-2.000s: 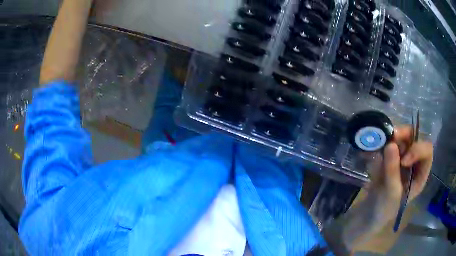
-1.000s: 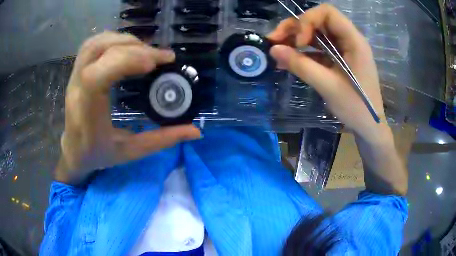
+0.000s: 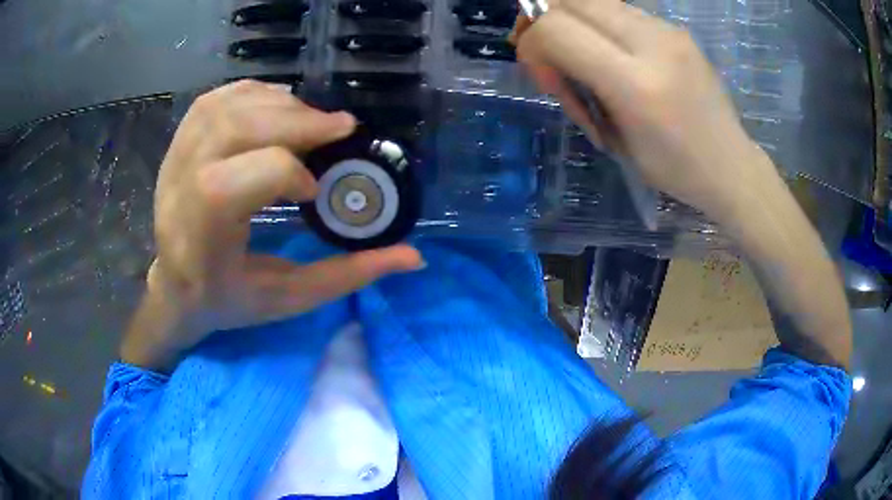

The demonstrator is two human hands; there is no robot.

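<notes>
My left hand [image 3: 230, 210] holds a round black unit [image 3: 405, 200] by its rim, with the thumb below and fingers above. Its grey ringed face is toward me, and a bright silver piece shows on its upper right rim. My right hand [image 3: 611, 83] is over the clear blister tray [image 3: 469, 220], at the top. Blurred tweezers [image 3: 646, 203] lie back along its palm. A bright silver piece shows at its fingertips; whether they hold a second unit is hidden.
Black units [image 3: 379, 44] stand in tray columns at the top. Empty ribbed pockets [image 3: 768, 78] are at upper right. Below are a dark flat object [image 3: 618, 303] and brown cardboard [image 3: 709, 312] with handwriting. A blue item [image 3: 866, 244] is at far right.
The left hand and its unit have moved slightly right. The right hand has moved up over the tray and turned; the unit it held no longer shows clearly.
</notes>
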